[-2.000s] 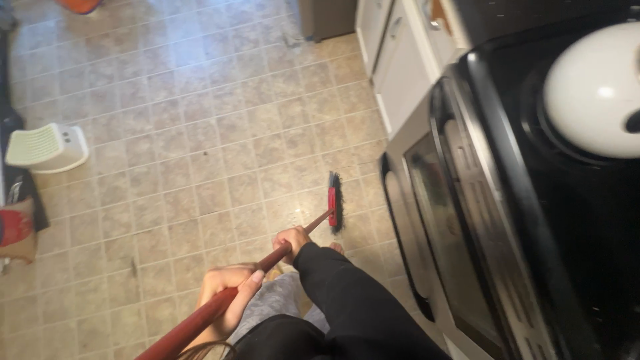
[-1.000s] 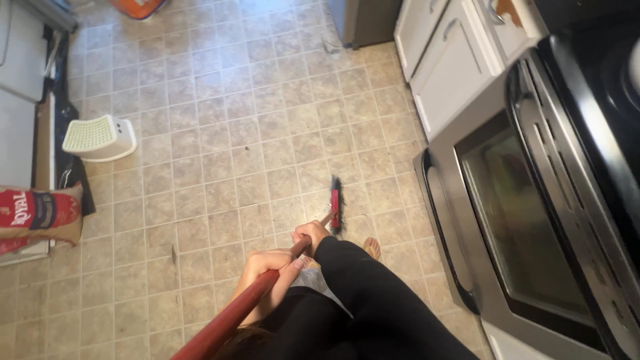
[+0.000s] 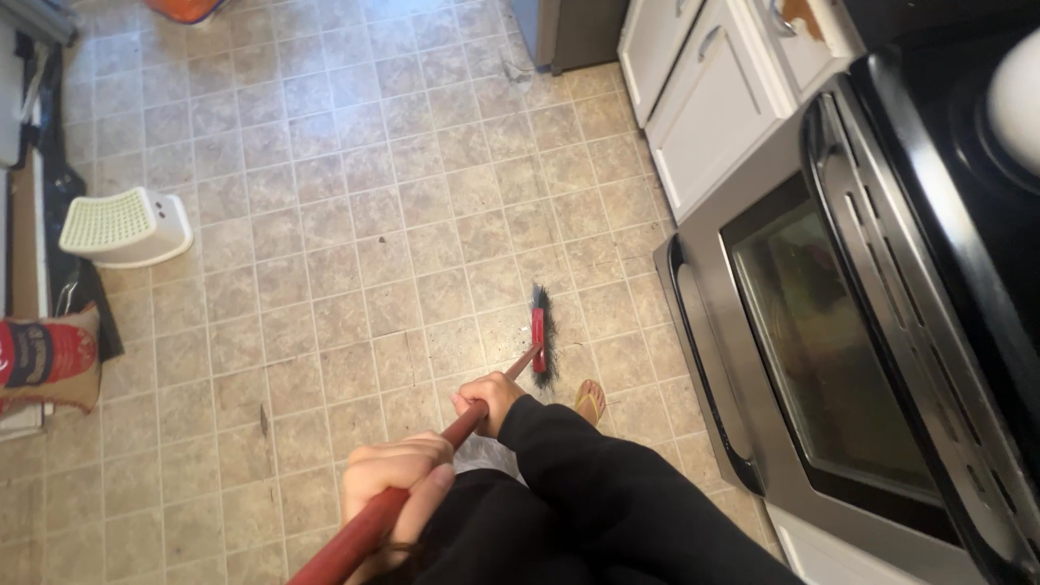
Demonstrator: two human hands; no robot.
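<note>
Both hands are wrapped around the red handle of a broom (image 3: 539, 341), which slants from the bottom of the view up to its head on the tiled floor. My left hand (image 3: 398, 483) grips the handle higher up, closest to the camera. Further down the handle, my right hand (image 3: 490, 400) holds it, its arm in a black sleeve. The broom head is red with dark bristles and rests on the vinyl floor (image 3: 439, 195), where small crumbs lie just to its left. Beside it is my foot in a flip-flop (image 3: 591, 401).
A stainless steel oven (image 3: 800, 349) stands close on the right, past it white cabinets (image 3: 715, 106) and a dark appliance (image 3: 589, 36). On the left are a white step stool (image 3: 130, 227) and a printed sack (image 3: 53, 361). An orange item (image 3: 185, 6) lies at the top.
The view has shifted, so more of the oven door and the sack show than two seconds ago. Both hands still hold the handle; the broom head remains on the floor near my foot.
</note>
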